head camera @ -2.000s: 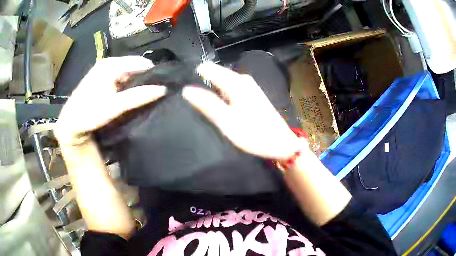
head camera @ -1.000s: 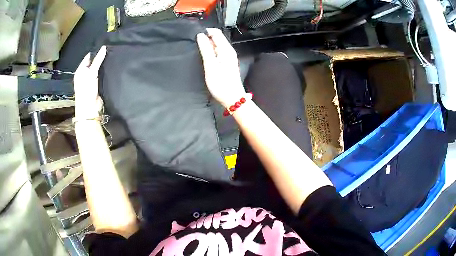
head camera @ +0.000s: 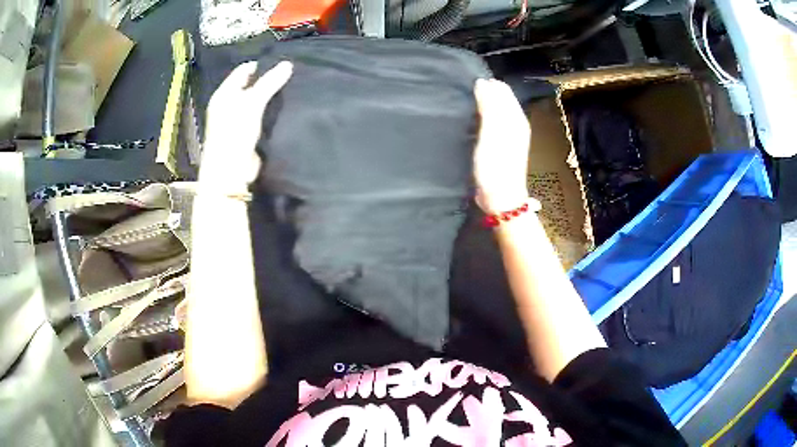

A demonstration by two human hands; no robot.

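A black sewn fabric piece is held up over my lap, wide at the top with rounded corners, its lower part hanging down to a point near my shirt. My left hand grips its left edge near the top. My right hand grips its right edge near the top. The fingers behind the fabric are partly hidden. No label shows on the side facing me.
A blue plastic crate at the right holds dark pieces. An open cardboard carton with dark items stands behind it. Beige bags hang on a metal rack at the left. An orange-red part is at the top.
The fabric piece was bunched, then spread at the left; now it is more central, with its lower part hanging to a point. Both hands have moved right and hold opposite edges.
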